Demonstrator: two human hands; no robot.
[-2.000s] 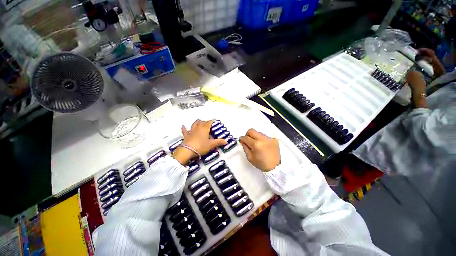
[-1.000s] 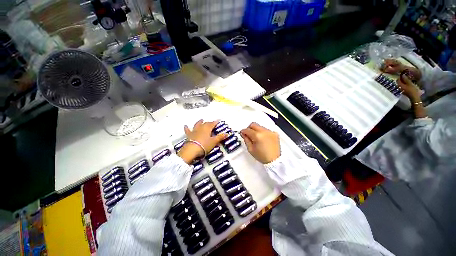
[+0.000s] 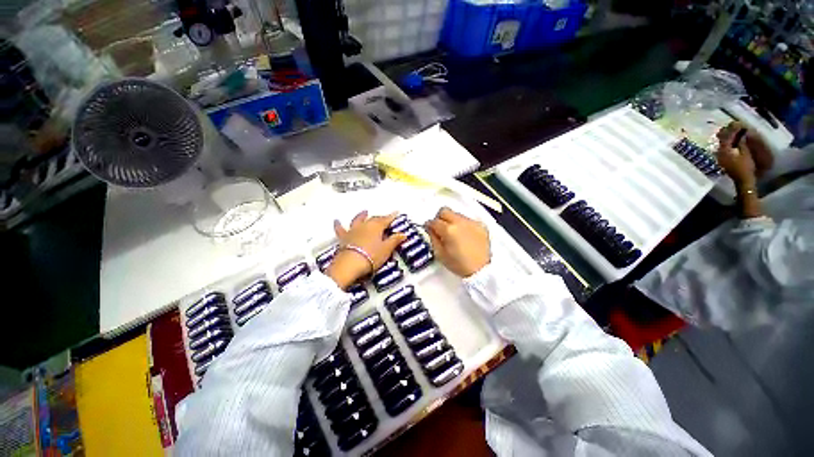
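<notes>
A white blister tray (image 3: 464, 332) lies in front of me with glossy black oblong parts (image 3: 427, 337) stacked in columns in its pockets. My left hand (image 3: 364, 247) rests fingers spread over the upper row, its fingertips on the left side of a column of black parts. My right hand (image 3: 459, 241) is curled at the right side of that same column, thumb and finger pinched together. Whatever is between the right fingertips is too small and washed out to tell. Both forearms are in pale striped sleeves and hide part of the tray.
A clear round dish (image 3: 234, 211), a grey fan (image 3: 138, 134) and a clear bag (image 3: 352, 174) stand behind the tray. A pale yellow strip (image 3: 412, 175) lies beyond it. A yellow sheet (image 3: 116, 393) is at left. Another tray (image 3: 616, 156) and another person's hand (image 3: 737, 161) are at right.
The view has shifted slightly. My right hand has moved a little up and closer to the column. My left hand stays on the parts. The other person's hands have moved.
</notes>
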